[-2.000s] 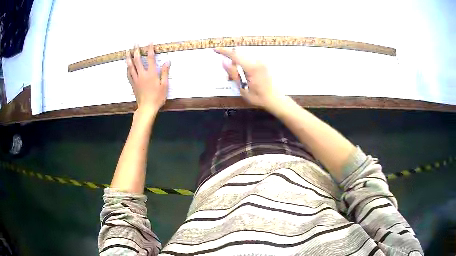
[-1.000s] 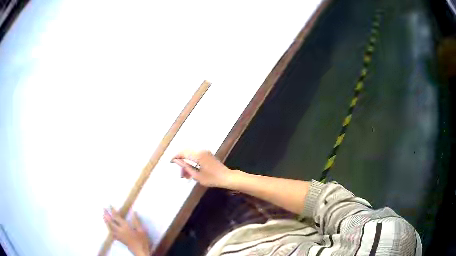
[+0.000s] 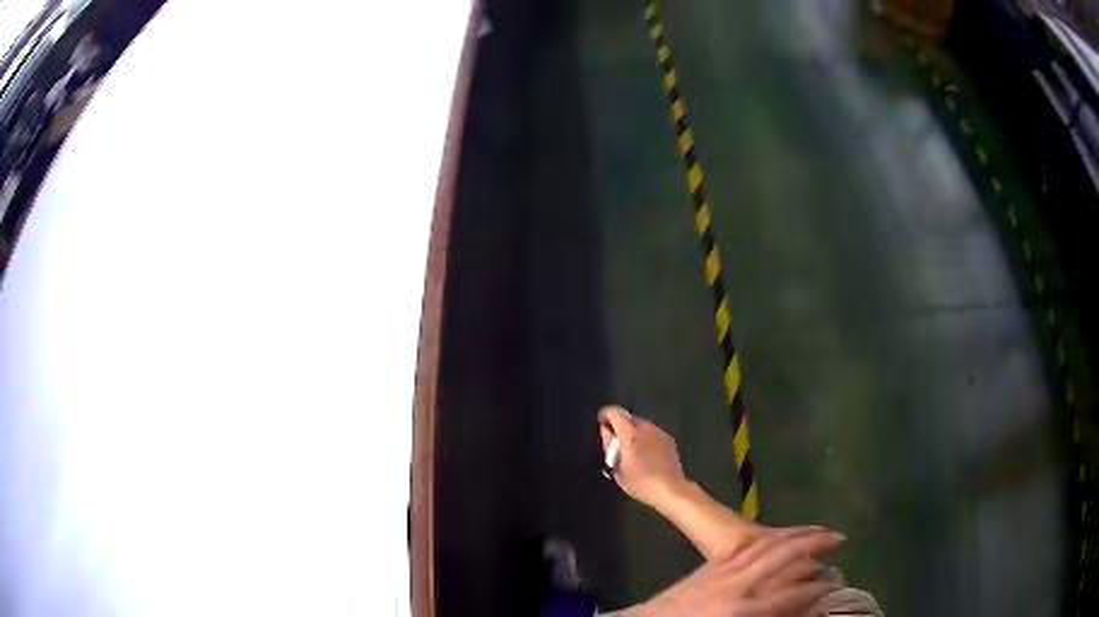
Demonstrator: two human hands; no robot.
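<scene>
My right hand is off the table, over the floor beside its edge, closed around a slim white pen with a dark end. My left hand lies across my right forearm near the sleeve at the bottom of the view, slightly blurred, its fingers stretched out. I see nothing in it, but its palm side is hidden. The wide white marker paper covers the table on the left and is glared almost blank.
The brown wooden table edge runs up the view left of my hands. The green floor has a yellow-and-black tape line along it. A brown object is at the top right. Blurred dark things lie beyond the paper at top left.
The view has turned right and the wooden ruler is out of it. My left hand has left the ruler and come onto my right forearm. My right hand has moved off the paper with the pen.
</scene>
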